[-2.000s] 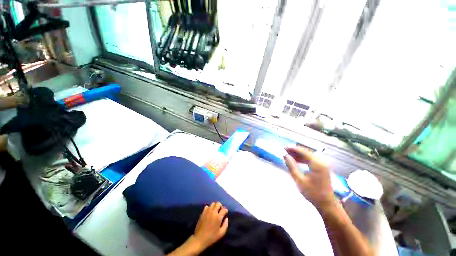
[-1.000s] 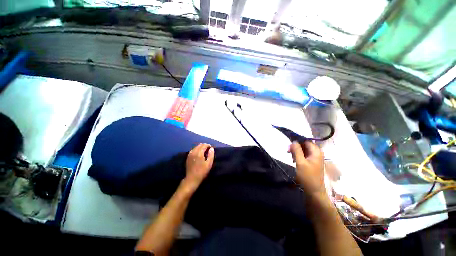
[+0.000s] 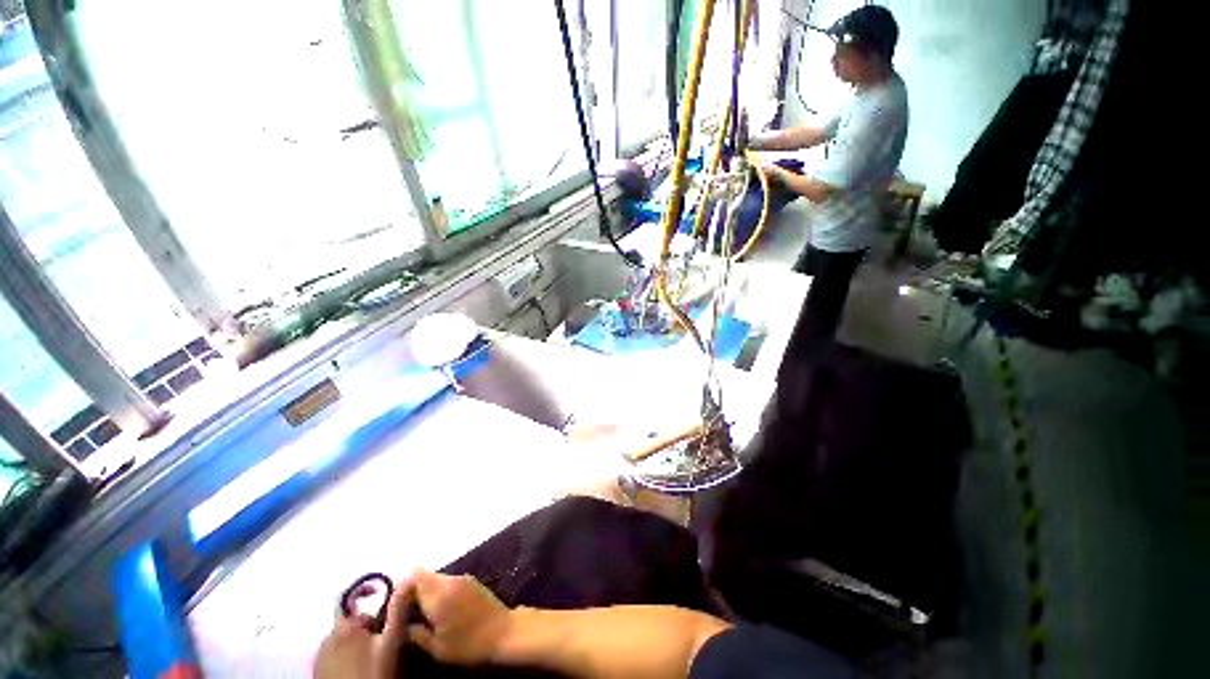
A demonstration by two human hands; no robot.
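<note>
A thin black curved hook, likely of a clothes hanger (image 3: pixel 368 584), rises above my hands at the bottom left. My right hand (image 3: pixel 451 618) has its fingers closed at its base. My left hand (image 3: pixel 358 650) is against the right fingers, mostly cut off by the bottom edge; its grip is hidden. The dark garment (image 3: pixel 584 551) lies over the near side of the white table (image 3: pixel 438 464), partly under my right forearm. The navy pad is not in view.
The steam iron (image 3: pixel 670 444) rests at the table's right end, with yellow and pale hoses rising. Blue boxes (image 3: pixel 325 458) lie along the window wall. A person (image 3: pixel 863 159) stands at a farther table. Dark cloth (image 3: pixel 843 464) hangs right of the iron. Yellow-black tape marks the floor.
The view has swung right, bringing the iron and the other person into sight. My hands, apart one second ago, are now together at the black hook.
</note>
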